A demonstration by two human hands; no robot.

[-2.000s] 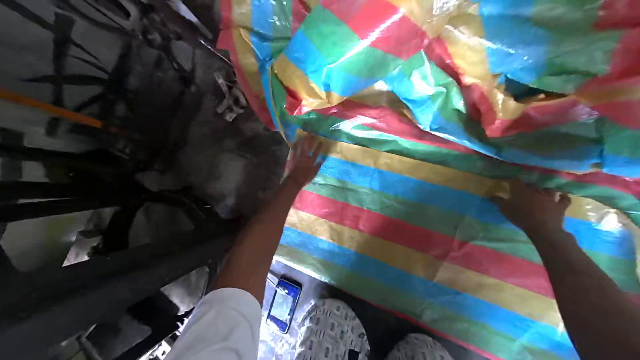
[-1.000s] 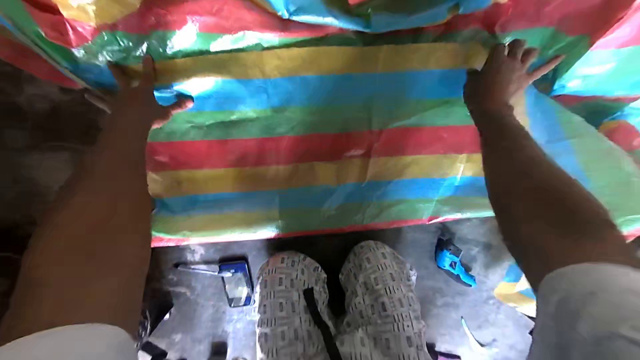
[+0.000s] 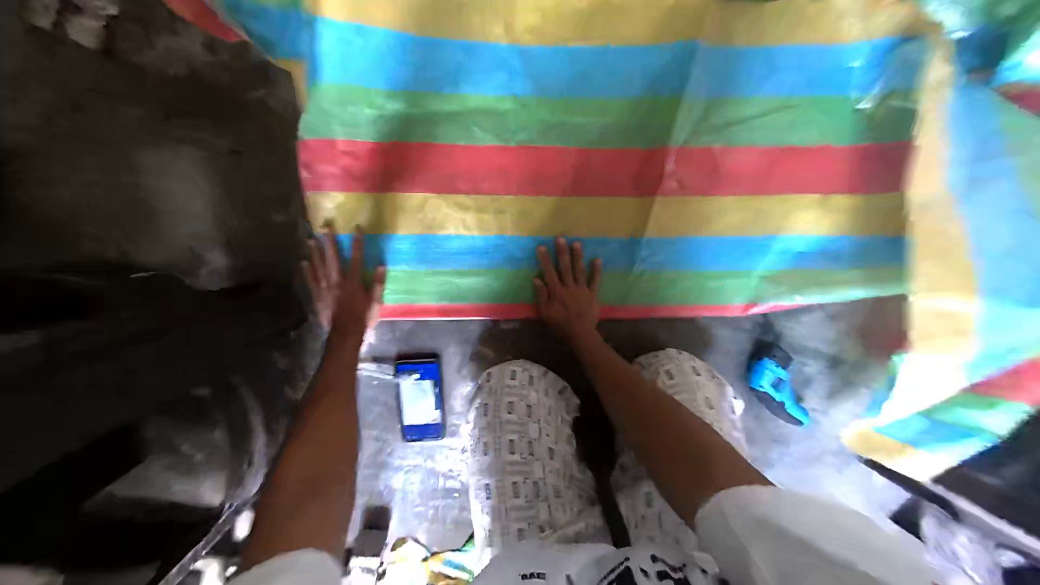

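A striped plastic sheet [image 3: 601, 171] in red, yellow, blue and green lies spread out in front of me. My left hand [image 3: 345, 280] rests at its near left corner, fingers apart and pointing away from me. Flat on the near edge, left of the sheet's middle, is my right hand [image 3: 569, 288], its fingers spread. Neither hand holds anything. Just below the left hand, a phone [image 3: 421, 400] with a lit screen lies on the floor. A blue and black tool [image 3: 776, 382], its kind unclear, lies beyond my right knee.
My knees [image 3: 524, 431] in patterned trousers are close to the sheet's near edge. Dark, blurred objects [image 3: 146, 325] fill the left side. More striped sheeting [image 3: 967, 244] runs down the right side, and crumpled scraps [image 3: 431, 561] lie at the bottom on the grey floor [image 3: 406, 487].
Both hands have come nearer to me, from the sheet's upper yellow stripe to its near edge. My right hand has also moved left, closer to the left one. The view has shifted.
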